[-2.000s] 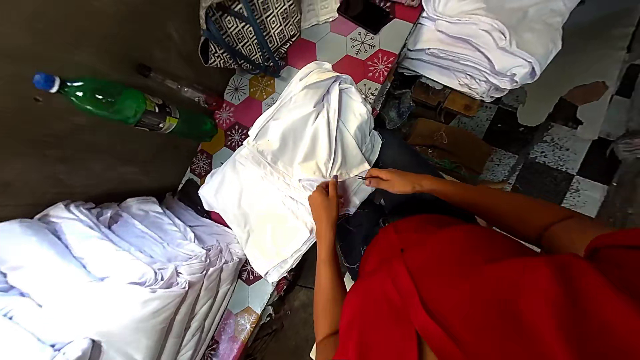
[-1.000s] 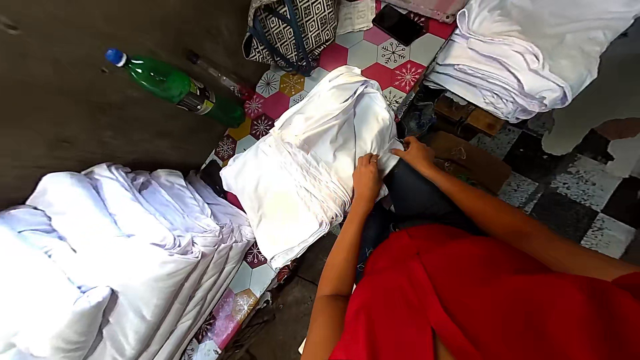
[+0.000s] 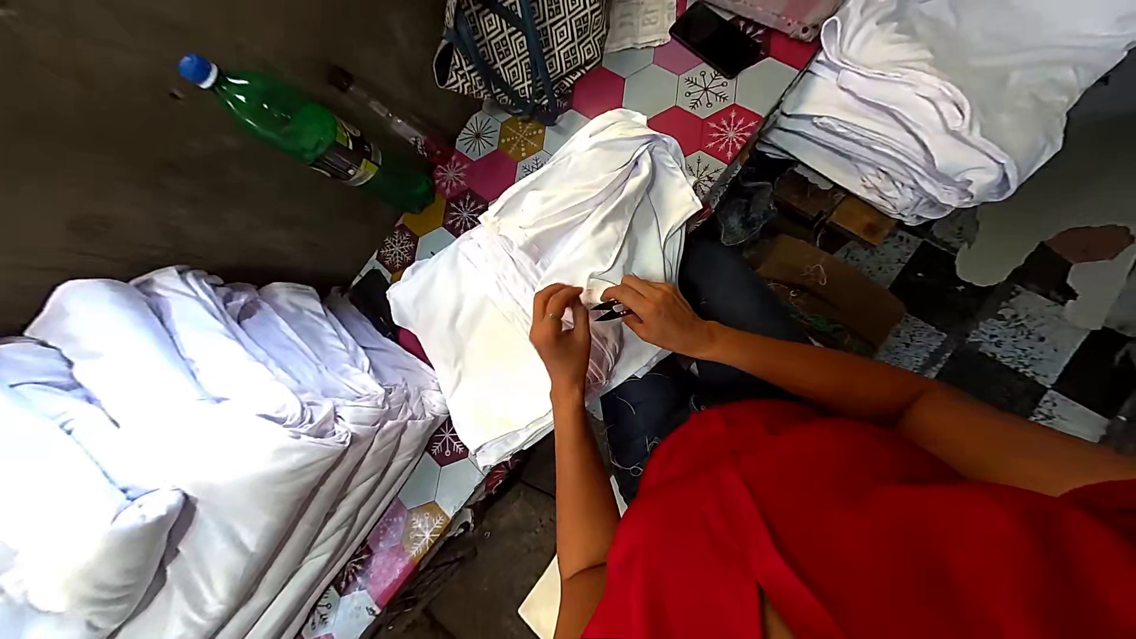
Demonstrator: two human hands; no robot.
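A pile of white cloth (image 3: 479, 328) lies across the patterned cover in front of me, its near part against my dark-trousered leg. My left hand (image 3: 561, 333) has its thumb and fingertips pinched at the raised edge of the cloth, with a ring on one finger. My right hand (image 3: 658, 312) holds small dark thread snips (image 3: 610, 311), whose blades point toward my left hand. The right fingertips also touch the cloth edge. Whether a thread lies between the hands is too small to tell.
Folded white cloths (image 3: 222, 399) are stacked at lower left, and another white stack (image 3: 923, 115) is at upper right. A green plastic bottle (image 3: 284, 120), a clear bottle (image 3: 390, 120), a patterned bag (image 3: 532, 44) and a phone (image 3: 717, 40) stand or lie beyond the cloth.
One second ago both hands were on the cloth's right edge. Now they are farther left on it, and the snips' blades show between them.
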